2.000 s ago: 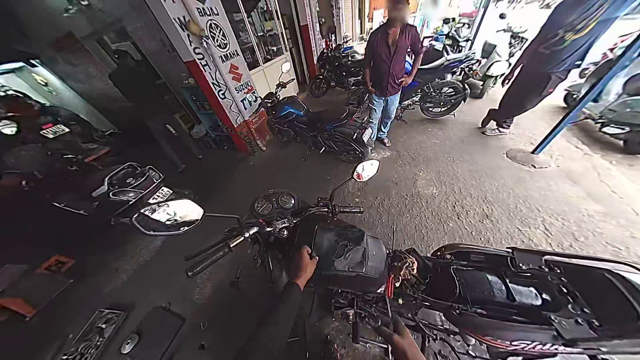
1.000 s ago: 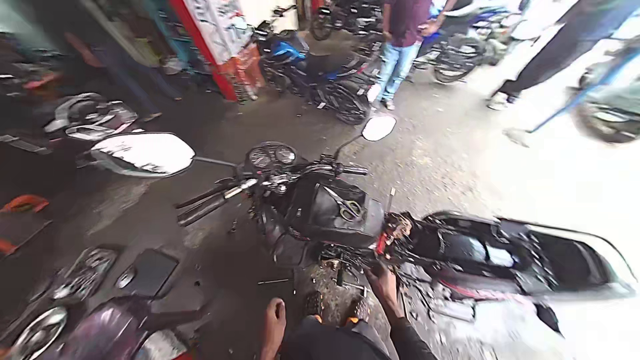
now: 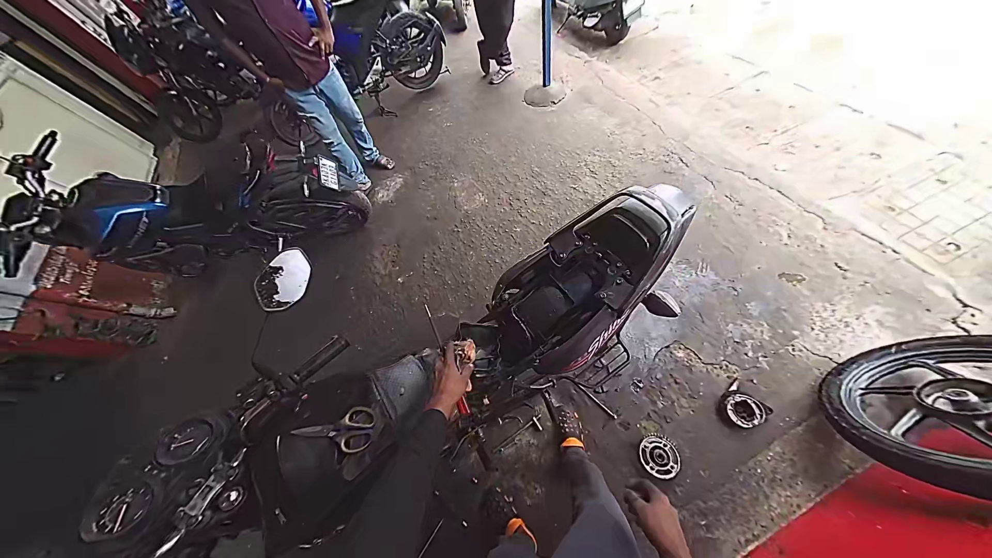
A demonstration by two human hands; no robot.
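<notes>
A partly stripped motorcycle stands before me, its seat off the tail [image 3: 612, 263]. My left hand [image 3: 449, 380] is at the middle of the bike, fingers around a brownish wiring bundle [image 3: 465, 353] behind the black-covered fuel tank [image 3: 310, 457]. A thin rod [image 3: 432, 325] sticks up beside those fingers, and a red part [image 3: 463, 404] shows just below. Scissors [image 3: 345, 430] with dark handles lie on the tank cover. My right hand [image 3: 655, 511] hangs beside my right thigh, off the bike, with fingers curled; whether it holds something is hidden.
On the floor to the right lie a sprocket-like ring [image 3: 659, 456], a round hub part [image 3: 744, 409] and a wheel [image 3: 953, 399] by a red surface [image 3: 891, 519]. A person [image 3: 310, 85] stands near a blue-black motorcycle [image 3: 139, 217]. A blue post [image 3: 547, 46] stands farther back.
My left hand has moved from low beside the bike to the wiring behind the tank. My right hand has left that area and is now out to the right. The view has turned right.
</notes>
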